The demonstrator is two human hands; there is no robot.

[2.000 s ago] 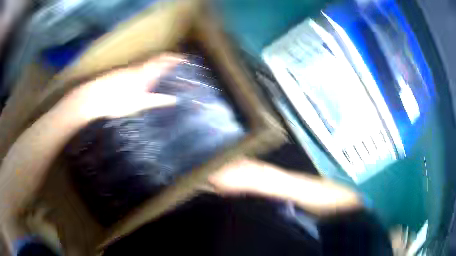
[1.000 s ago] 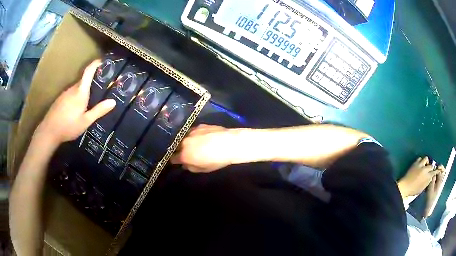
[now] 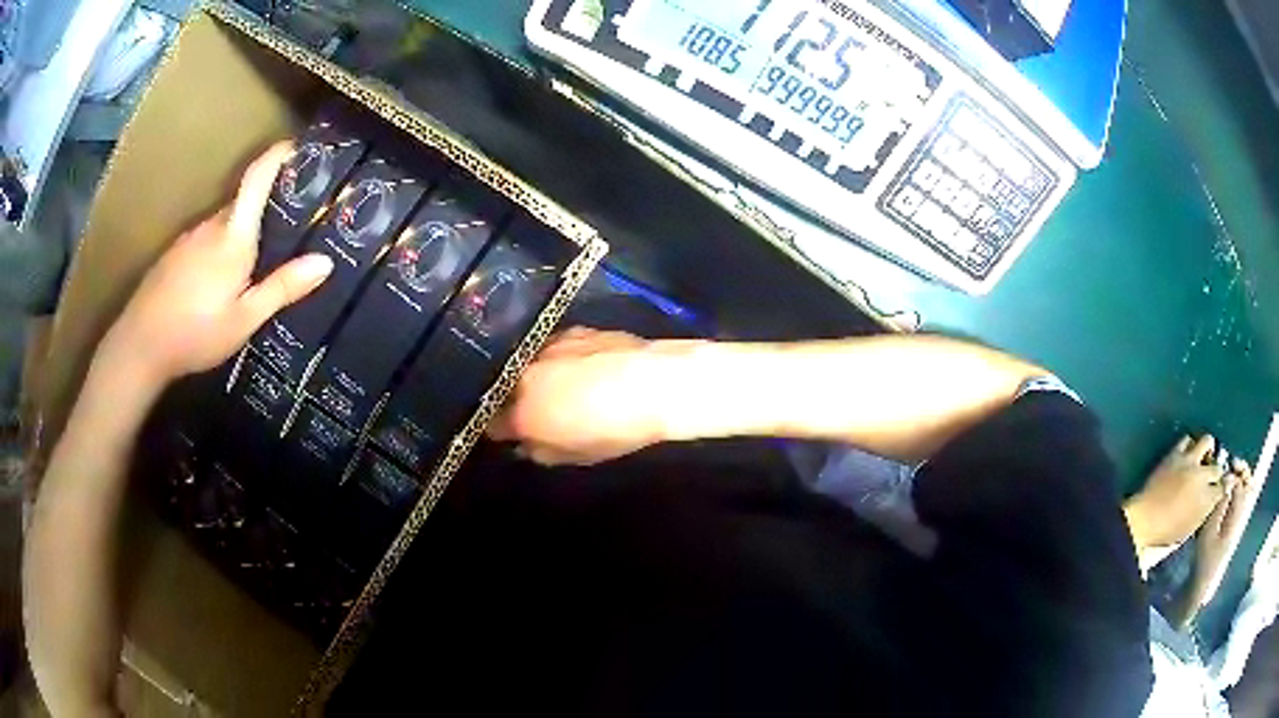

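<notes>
An open brown shipping carton stands tilted in view at the left. Black product boxes with round pictures stand side by side in it, with more black boxes towards the lower left. My left hand is inside the carton at the leftmost box of the row, fingers at its outer side and thumb over its top face. My right hand is curled against the outside of the carton's right wall; its fingertips are partly hidden, so its grip is unclear.
A white digital scale with a lit display stands on the green bench. Its blue platform holds a black box. Another person's hands are at the lower right. My dark clothing fills the lower middle.
The blurred earliest view has become clear, and the scale now appears at the top. My left hand is farther left over the boxes. In the last second only the view has shifted slightly.
</notes>
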